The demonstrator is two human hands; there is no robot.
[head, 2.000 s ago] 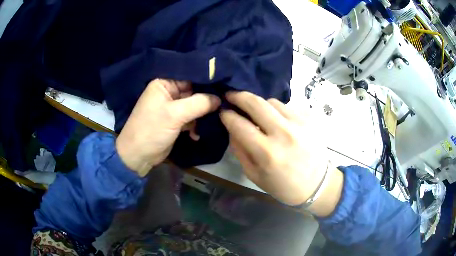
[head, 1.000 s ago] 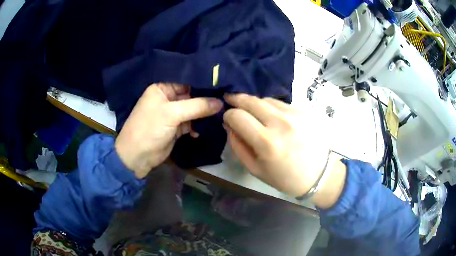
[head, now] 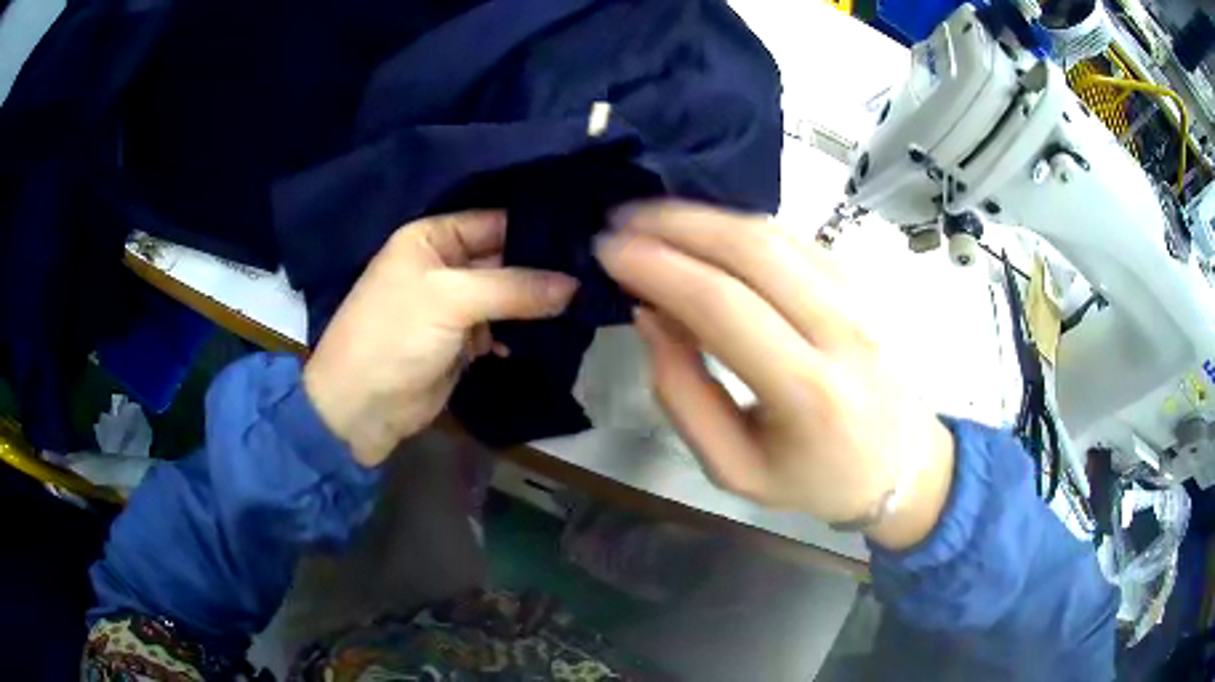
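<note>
A large dark navy garment piece [head: 533, 80] covers the left and middle of the white table and hangs over its front edge. A small pale tab [head: 600, 119] shows on a folded band of the cloth. My left hand [head: 413, 313] pinches the navy cloth between thumb and fingers. My right hand [head: 766, 353] is blurred, its fingertips at the cloth's right part, thumb spread apart below the fingers. Whether it grips the cloth cannot be told. The cloth between the hands is too dark to show its folds.
A white industrial sewing machine [head: 1053, 200] stands at the right, its presser foot [head: 833, 227] right of the cloth. Black shears [head: 1033, 426] and a tan card [head: 1041, 313] lie beside the machine. The table's wooden edge [head: 666, 513] runs below my hands.
My right hand has moved a little right, and its thumb and fingers have spread. The pale tab has shifted up and slightly right with the cloth. My left hand keeps its pinch.
</note>
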